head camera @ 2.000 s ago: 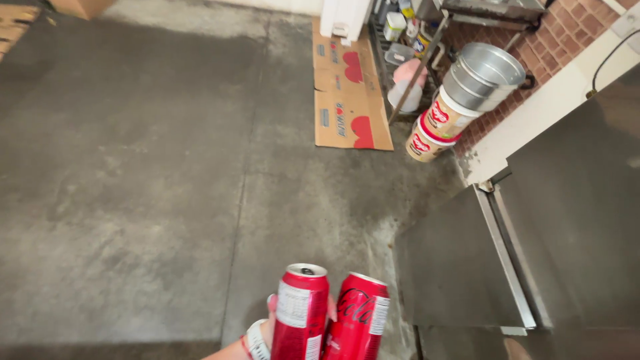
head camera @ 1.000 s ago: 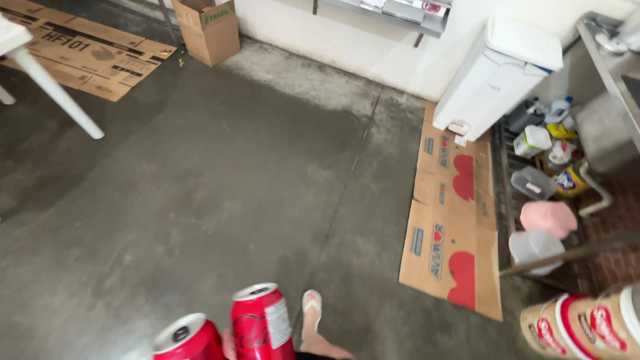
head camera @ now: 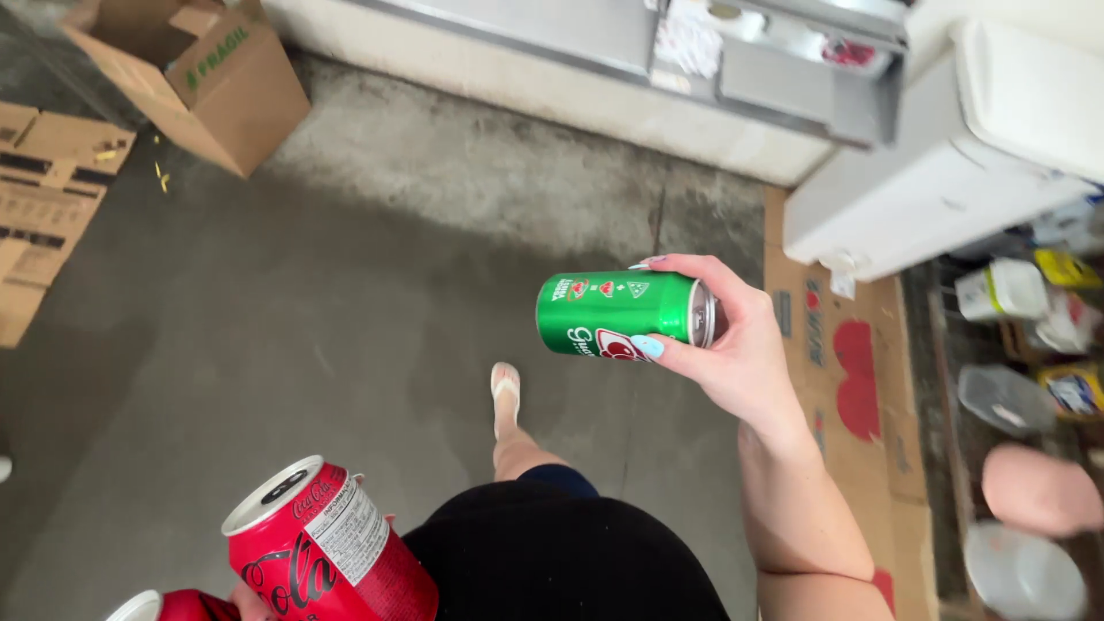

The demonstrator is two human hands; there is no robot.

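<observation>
My right hand [head camera: 733, 345] grips a green Guaraná can [head camera: 604, 312] near its top end, thumb and fingers on opposite sides. The can lies sideways in the air, its lid turned toward my palm. At the lower left, my left hand [head camera: 248, 602] is mostly hidden behind and between two red Coca-Cola cans. One red can [head camera: 345, 552] tilts with its lid up and to the left; its opening looks dark. Only the top of the other red can [head camera: 185, 606] shows at the bottom edge.
An open cardboard box [head camera: 233, 103] and flattened cardboard [head camera: 52, 207] are at the left. A metal shelf [head camera: 776, 78] runs along the wall. A white bin [head camera: 914, 164] stands on a cardboard sheet [head camera: 798, 250], beside a rack with plastic containers [head camera: 1005, 397]. My sandaled foot is below.
My right hand has come into view holding the green can. The two red cans remain at the bottom of the view, which has swung left across the room.
</observation>
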